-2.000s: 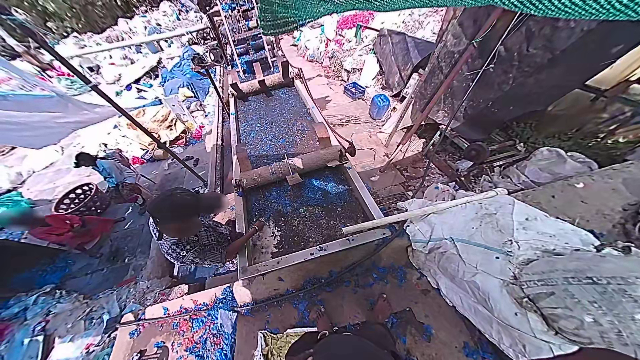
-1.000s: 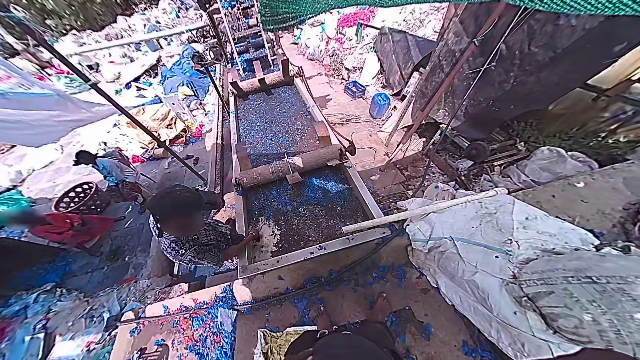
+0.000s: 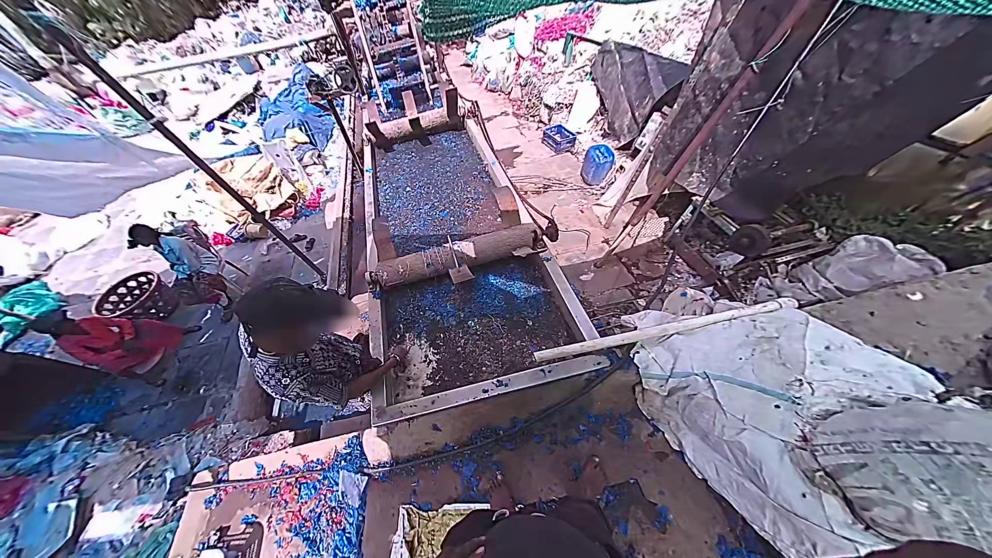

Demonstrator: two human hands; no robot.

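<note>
Neither of my hands can be made out; at the bottom edge are dark, unclear parts of my body [image 3: 535, 535] and my bare feet [image 3: 593, 469]. Beside them lies an open woven sack [image 3: 422, 531]. Ahead stands a long rectangular tank [image 3: 488, 387] of dark water with blue plastic flakes floating on it. A wrapped roller [image 3: 465, 256] with small paddles spans the tank, and another roller [image 3: 415, 124] crosses farther back. At the near left corner a co-worker [image 3: 302, 372] leans over the rim, one hand [image 3: 397, 358] at a pale, foamy patch on the water.
A white pole [image 3: 666, 329] rests across the tank's near right corner, against white sheeting [image 3: 744, 395]. A dark hose [image 3: 496, 442] runs along the near ledge. Blue scraps [image 3: 325, 496] litter the ledge. Two more people sit at left near a round basket [image 3: 136, 294]. A blue drum [image 3: 597, 164] stands beyond.
The co-worker's hand shifts slightly at the tank's near left edge. The rollers and the pole keep their places.
</note>
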